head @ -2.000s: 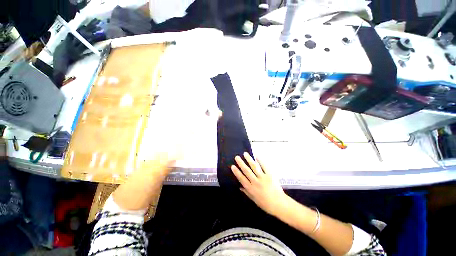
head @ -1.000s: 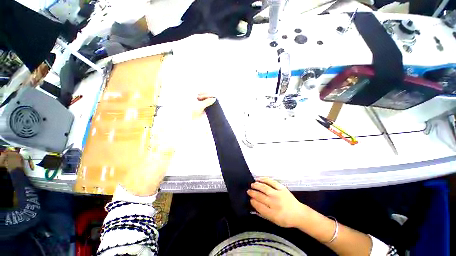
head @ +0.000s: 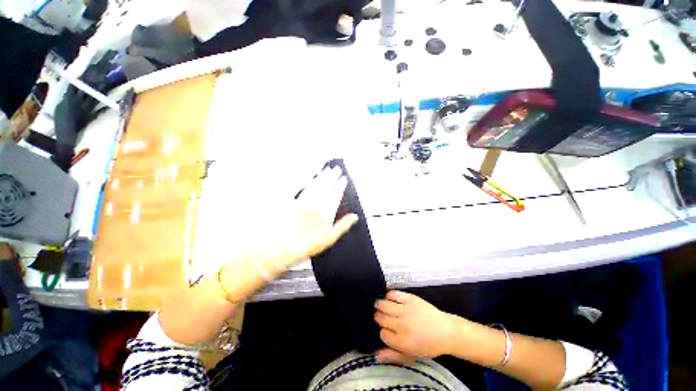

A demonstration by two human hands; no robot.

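A black fabric strip [head: 352,256] lies on the white table left of the needle area and hangs over the front edge. My left hand [head: 317,218] lies on its upper part, fingers and thumb apart, washed out by glare. My right hand [head: 412,324] is at the strip's right edge below the table edge, fingers curled on the cloth. The sewing machine's presser foot and needle area [head: 398,149] is up and right of the strip, apart from it.
Taped cardboard [head: 153,191] lies at left. Snips [head: 496,191] and a thin metal tool [head: 563,187] lie at right, below a dark red box [head: 565,126] strapped to the machine. Another person's sleeve [head: 23,321] shows at the left edge.
My left hand has moved from the strip's far end onto its upper part, fingers now spread. My right hand has gone slightly lower in the picture. The strip looks wider near the table edge.
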